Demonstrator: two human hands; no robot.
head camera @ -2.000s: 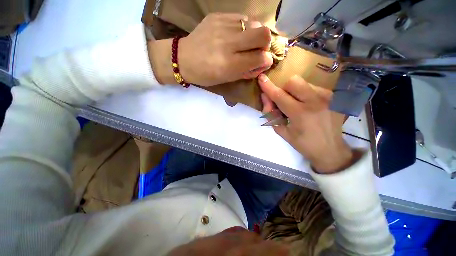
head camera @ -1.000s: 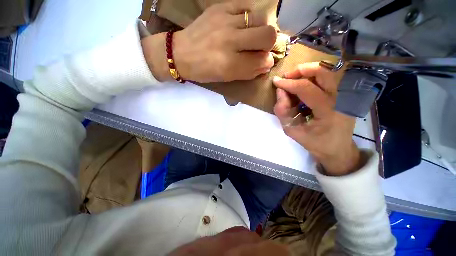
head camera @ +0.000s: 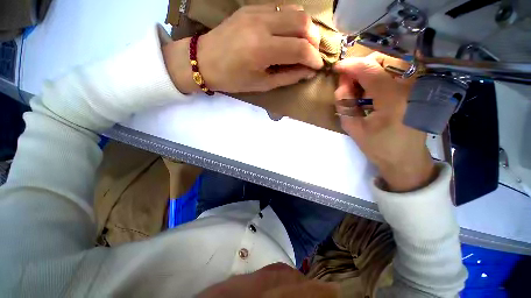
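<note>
The tan-brown garment panel (head camera: pixel 291 102) lies on the machine bed, bunched into a fold beside the lit presser foot (head camera: pixel 343 45). My left hand (head camera: pixel 256 52) pinches the folded cloth just left of the foot. My right hand (head camera: pixel 381 110) has its thumb and index finger on the cloth at the fold, close to my left fingertips. Small thread snips (head camera: pixel 354 103) sit in my right palm, blades pointing left. The needle tip is hard to make out.
The sewing machine head (head camera: pixel 454 29) is at the upper right. A grey attachment (head camera: pixel 434 103) hangs beside my right hand, with a black smartphone (head camera: pixel 474 145) right of it. A measuring-tape strip (head camera: pixel 244 172) edges the table. Brown garments (head camera: pixel 131 192) and blue plastic lie below.
My right hand has moved up and in to the fold, its fingertips now meeting the cloth beside my left ones. My left hand stays at the fold. The whole view has shifted slightly.
</note>
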